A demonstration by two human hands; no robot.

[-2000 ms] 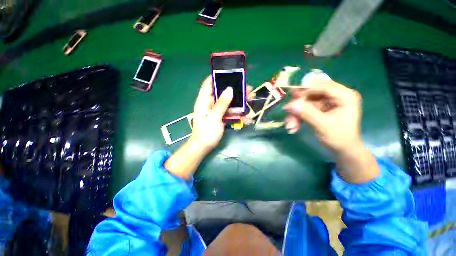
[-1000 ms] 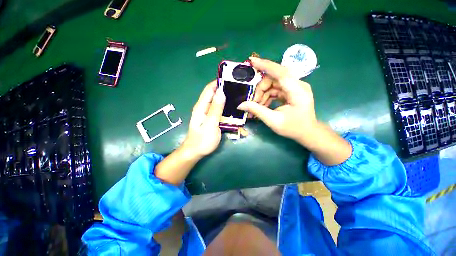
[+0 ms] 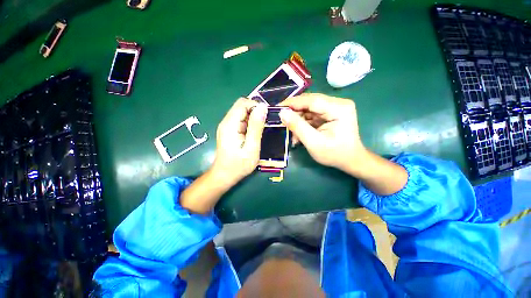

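A handset module (image 3: 273, 146) with a dark screen in a pale surround is held upright between both hands, its flex tab sticking out at the bottom. My left hand (image 3: 240, 137) grips its left side, with the thumb at the upper end. My right hand (image 3: 326, 125) grips its upper right, with the thumb on the upper end. The fingers hide much of that end. A second module (image 3: 280, 87) with red edges and a gold flex cable lies tilted on the mat just beyond the hands. A loose white frame (image 3: 181, 138) lies to the left.
A white pot or wad (image 3: 348, 64) is at upper right and a small cream strip (image 3: 236, 52) beyond the hands. More modules (image 3: 123, 68) lie at upper left. Black trays flank the green mat, left (image 3: 49, 157) and right (image 3: 486, 93). A pale post (image 3: 360, 10) stands at the top.
The held module has moved slightly down, and both hands now pinch its upper end, covering the round area seen before. The second module beyond it has come into view from behind the hands.
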